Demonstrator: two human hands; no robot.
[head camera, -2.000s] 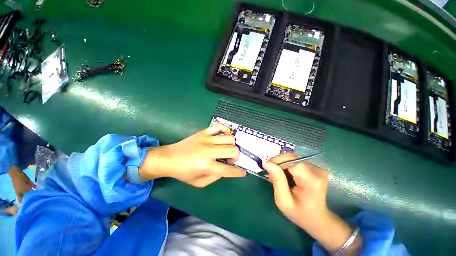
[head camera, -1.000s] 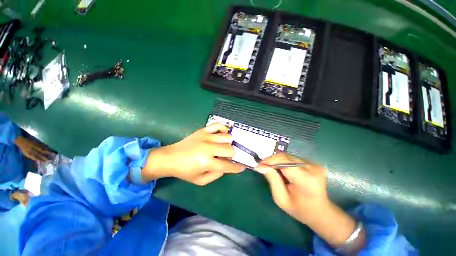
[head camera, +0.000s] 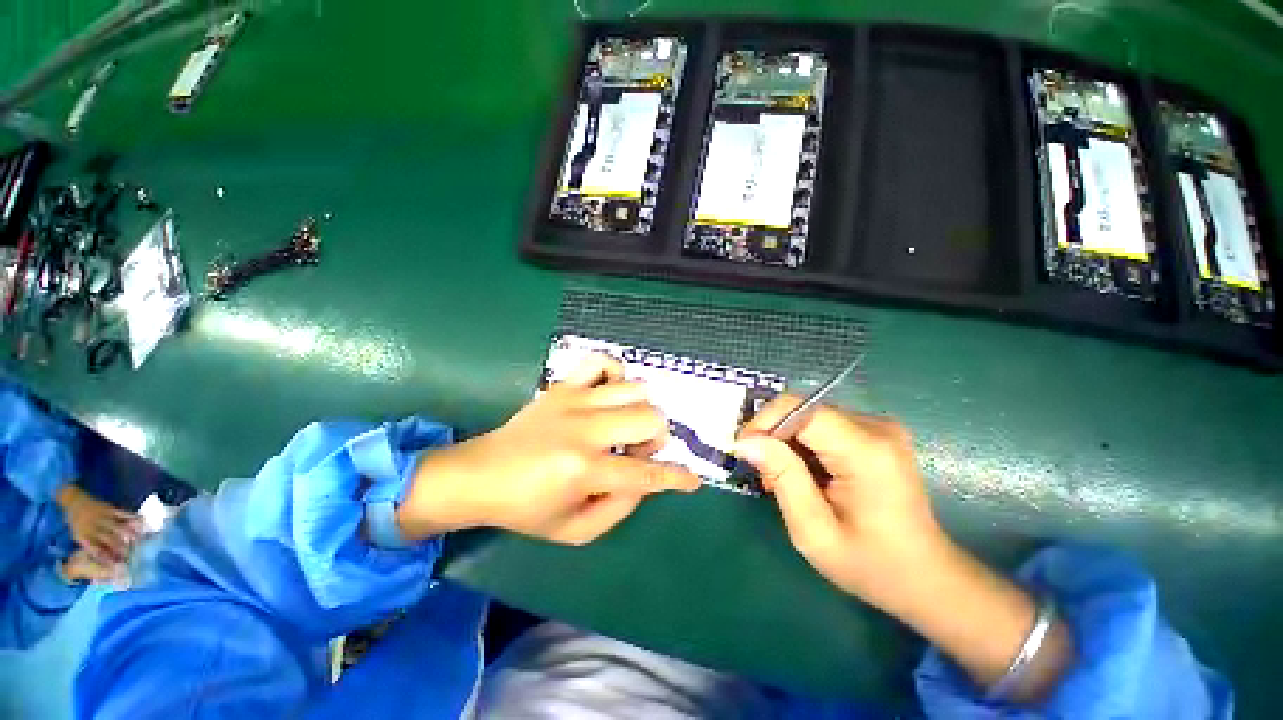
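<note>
A device unit with a white battery lies on the dark grid mat in front of me. A black flex cable runs across the battery. My left hand grips the unit's left part, its fingers over the battery and the cable's left end. My right hand holds thin silver tweezers between thumb and fingers, the shaft pointing up and right. Its thumb and fingertip are at the cable's right end, and they hide the contact there.
A black foam tray with several similar units stands behind the mat; its middle slot holds no unit. Thin cables, a clear bag and tangled black parts lie left. Two small boards lie upper left. Another person's hands show lower left.
The view has shifted, so the tray appears further left. The tweezers' shaft has swung from nearly level to pointing up and right. Both hands remain at the unit.
</note>
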